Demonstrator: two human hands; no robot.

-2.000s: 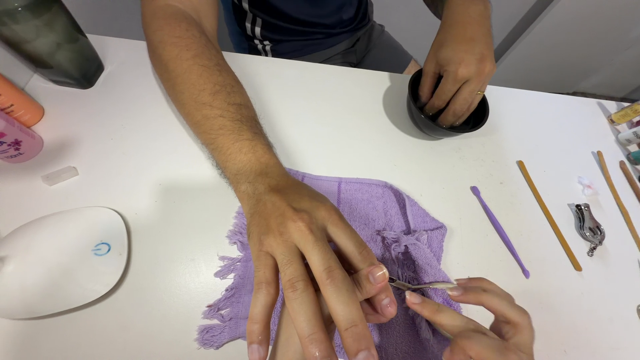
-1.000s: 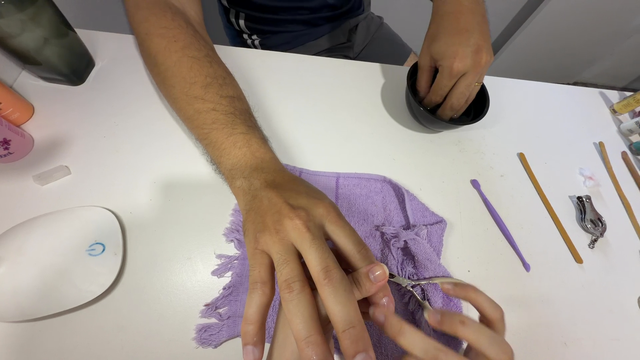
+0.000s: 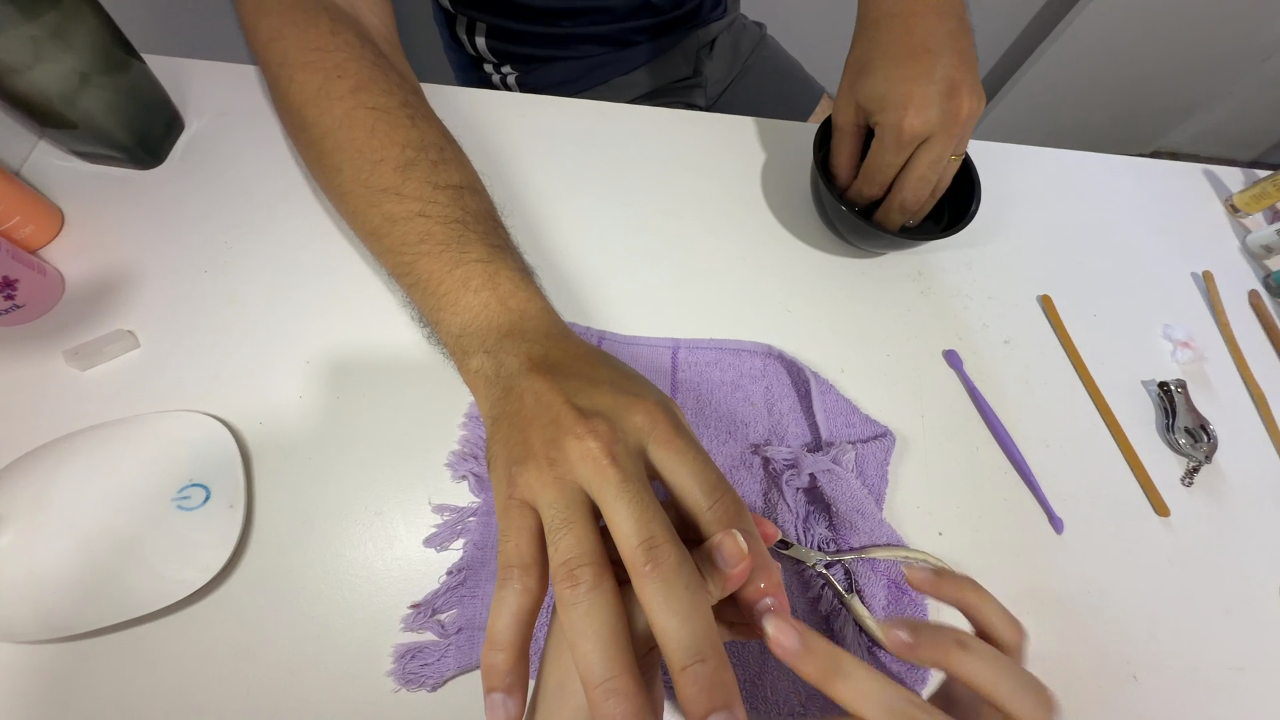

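Note:
A co-worker's hand (image 3: 590, 450) lies palm down, fingers toward me, over a purple fringed towel (image 3: 730, 390). My left hand (image 3: 722, 565) is mostly hidden beneath it; its thumb and fingertips hold the other person's index finger. In my right hand (image 3: 930, 640) are metal cuticle nippers (image 3: 822, 562), handles spread, with their tips beside that finger. One of my right fingertips touches the same finger near its nail. The person's other hand (image 3: 910, 110), wearing a ring, has its fingertips in a black bowl (image 3: 850, 225).
Right of the towel lie a purple plastic stick (image 3: 1003, 440), wooden sticks (image 3: 1105, 405), a nail clipper (image 3: 1187, 425) and a soiled cotton piece (image 3: 1180, 343). Small bottles (image 3: 1255, 195) stand at the right edge. A white device (image 3: 120, 530), a translucent block (image 3: 101, 350) and bottles (image 3: 28, 280) are at left.
The nippers' handles have spread apart, and my right hand has one finger reaching to the other person's fingertip. The person's hands have stayed in about the same place.

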